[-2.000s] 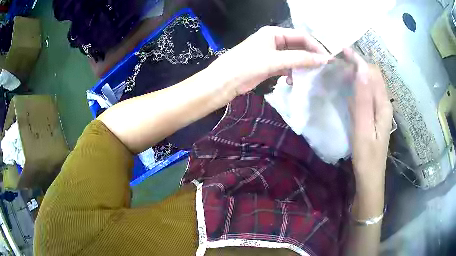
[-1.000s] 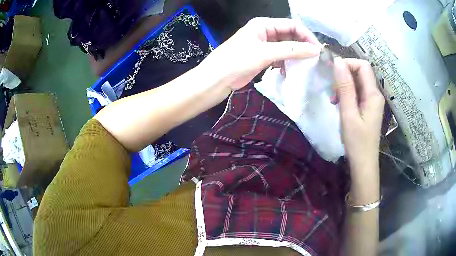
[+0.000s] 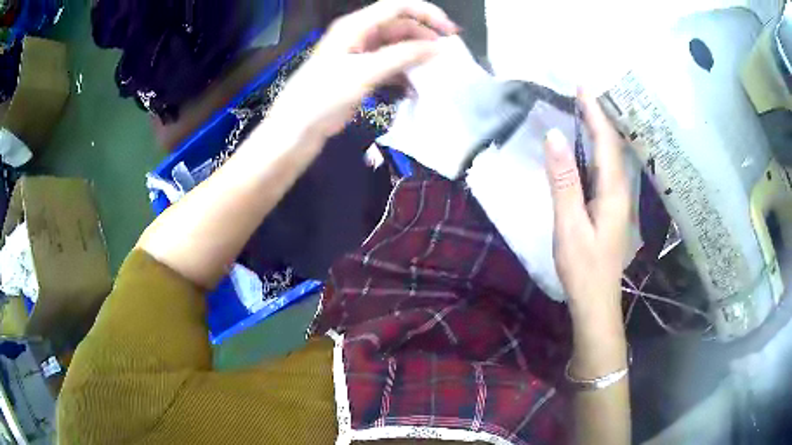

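Observation:
My left hand (image 3: 382, 52) is at the upper middle and grips one white fabric piece (image 3: 452, 104) by its upper edge, between thumb and fingers. My right hand (image 3: 595, 200) lies against a second white fabric piece (image 3: 521, 187) over the lap, with thumb and fingers around its right side. A dark narrow thing (image 3: 580, 143) shows between the right thumb and fingers; I cannot tell what it is. A blurred dark gap shows between the two white pieces.
The pale sewing machine (image 3: 729, 130) with a printed scale is at the right. The blue crate (image 3: 227, 313) with black garments (image 3: 321, 200) is left of the plaid apron (image 3: 425, 348). Cardboard boxes (image 3: 69, 252) stand on the green floor (image 3: 113, 182) at far left. Loose threads hang below the table edge.
My hands have moved apart. My left hand has moved up and left with one white piece, now separate from the other. My right hand has moved slightly left and opened out along its piece.

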